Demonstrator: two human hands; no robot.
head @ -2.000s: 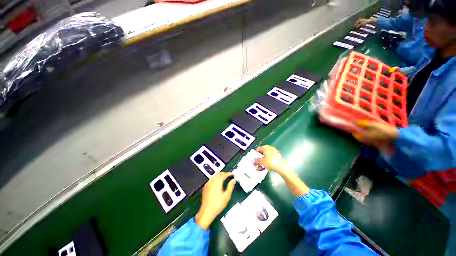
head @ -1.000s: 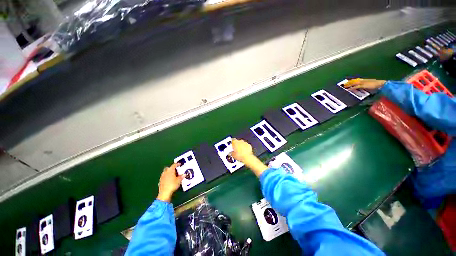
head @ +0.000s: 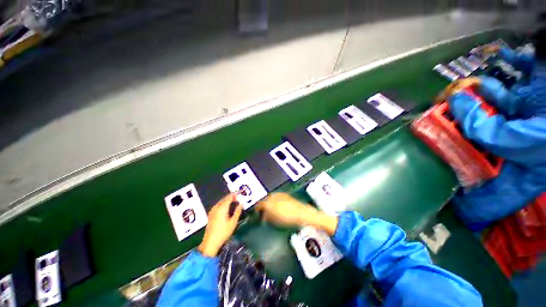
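Observation:
My left hand [head: 221,226] is at the near edge of a white insert [head: 246,177] in a black box, with a small black piece [head: 233,208] between its fingertips. My right hand [head: 290,211] is blurred, just right of that insert and over the ledge; whether it holds anything cannot be told. Another white insert [head: 177,205] with a round picture lies to the left. Loose white cards lie on the ledge, one with a dark round picture [head: 323,259] and one farther back [head: 329,201]. A shiny heap of bagged black accessories [head: 248,279] is below my left hand, partly hidden by my sleeve.
More boxes with white inserts [head: 327,137] run up the green belt [head: 129,210] to the right, and others [head: 48,288] lie at lower left. At right, a person in a blue smock handles a red tray [head: 458,144]. A grey-white wall panel [head: 179,108] runs behind the belt.
My left hand has left the leftmost insert of the row and is at the one beside it. My right hand has come off that insert towards the ledge. The neighbour's hand has drawn back from the far box.

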